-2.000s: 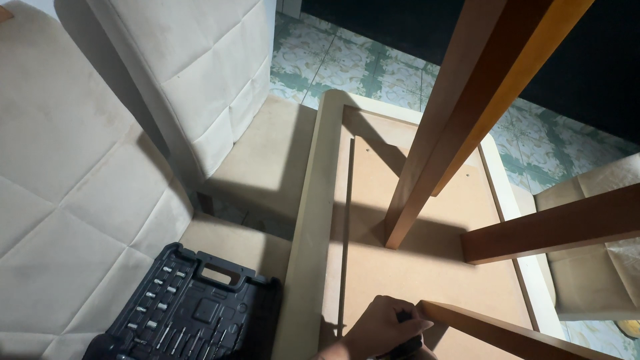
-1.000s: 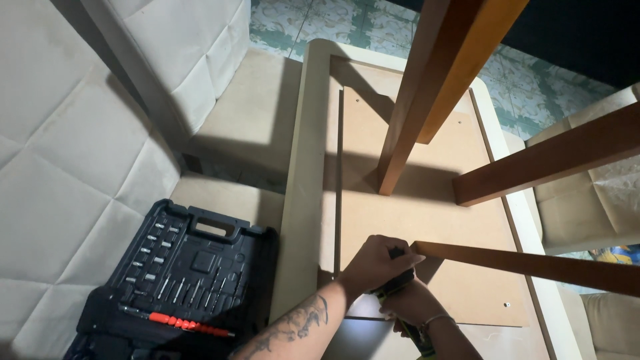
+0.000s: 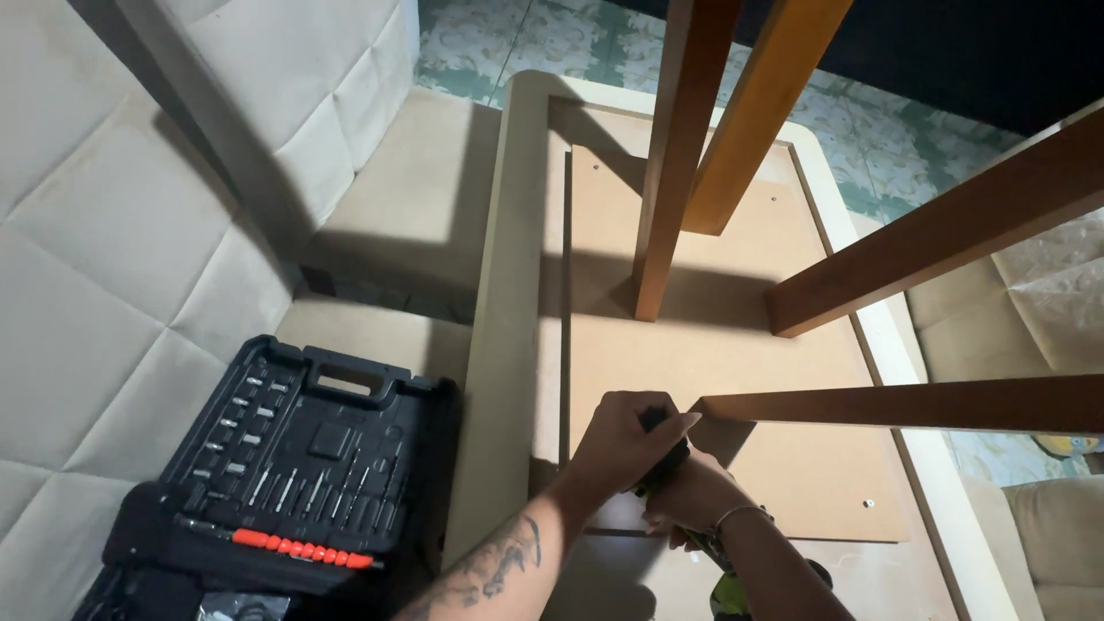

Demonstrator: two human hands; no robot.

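Note:
Low in the view, my left hand (image 3: 625, 440) is closed around the black front part of a green-and-black power drill (image 3: 731, 595). My right hand (image 3: 697, 493), with a bracelet at its wrist, grips the drill just behind it; the forearm hides much of the tool. Both hands are over the fibreboard panel (image 3: 707, 358) of an upturned table, near the base of one wooden leg (image 3: 906, 405). The drill's tip is hidden by my hands. Three more wooden legs (image 3: 681, 155) rise from the panel.
An opened black tool case (image 3: 332, 440) with sockets, bits and a red flexible shaft (image 3: 297, 548) lies on a chair seat at left. Cream padded chairs (image 3: 103, 285) flank the table's cream rim (image 3: 496, 285). Patterned floor tiles (image 3: 552, 43) show behind.
Two seconds ago only one hand showed at the lower edge; now both hands and forearms are in view on the drill. More of the tool case shows, with its red flexible shaft.

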